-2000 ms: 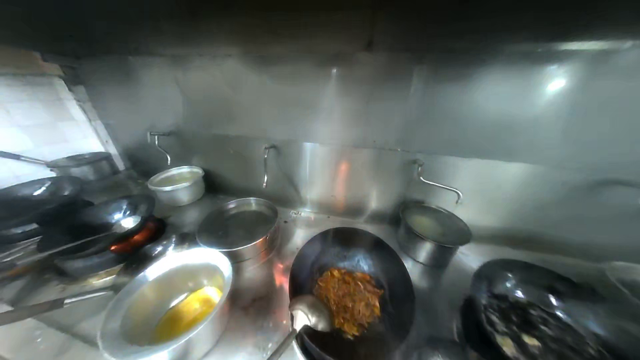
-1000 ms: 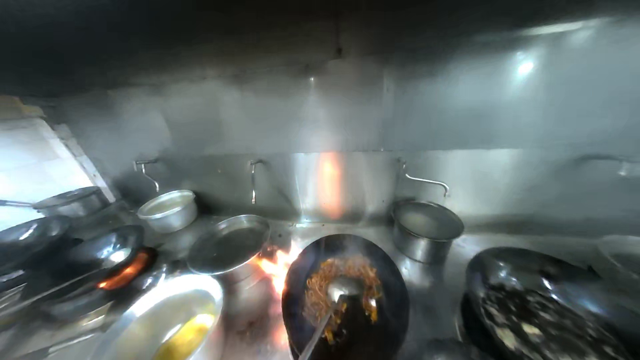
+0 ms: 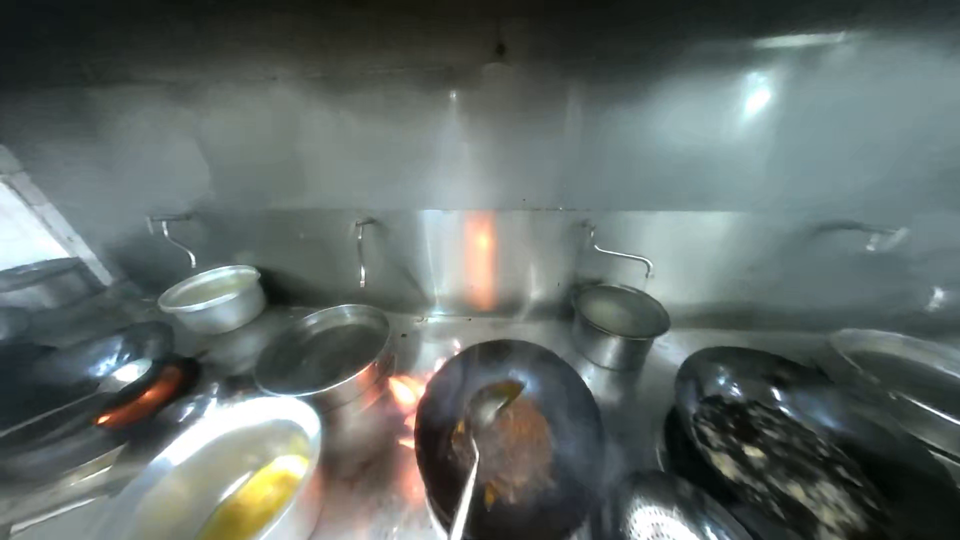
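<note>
Neither my left hand nor my right hand shows in the head view. A black wok (image 3: 581, 420) sits over a burner at the lower middle, with brownish-orange food (image 3: 521, 450) in it, blurred. The bowl of a metal ladle (image 3: 486, 409) is in the wok at the food's upper left, and its handle runs down out of the frame. Orange flames (image 3: 409, 394) rise at the wok's left side. A metal pot (image 3: 304, 442) with yellow liquid stands at the lower left. Below right of the wok lies a perforated metal strainer (image 3: 656, 517).
Behind the wok stand a wide metal pan (image 3: 379, 360) and a pot of liquid (image 3: 615, 349), beneath wall spouts. Another pot (image 3: 217, 311) stands back left. A second wok (image 3: 720, 360) with dark and pale food is at right; more dark woks (image 3: 142, 341) are at left.
The ladle has moved from the wok's left rim into the wok. Flames beside the wok have appeared since the earliest frame. The food looks more spread and stirred.
</note>
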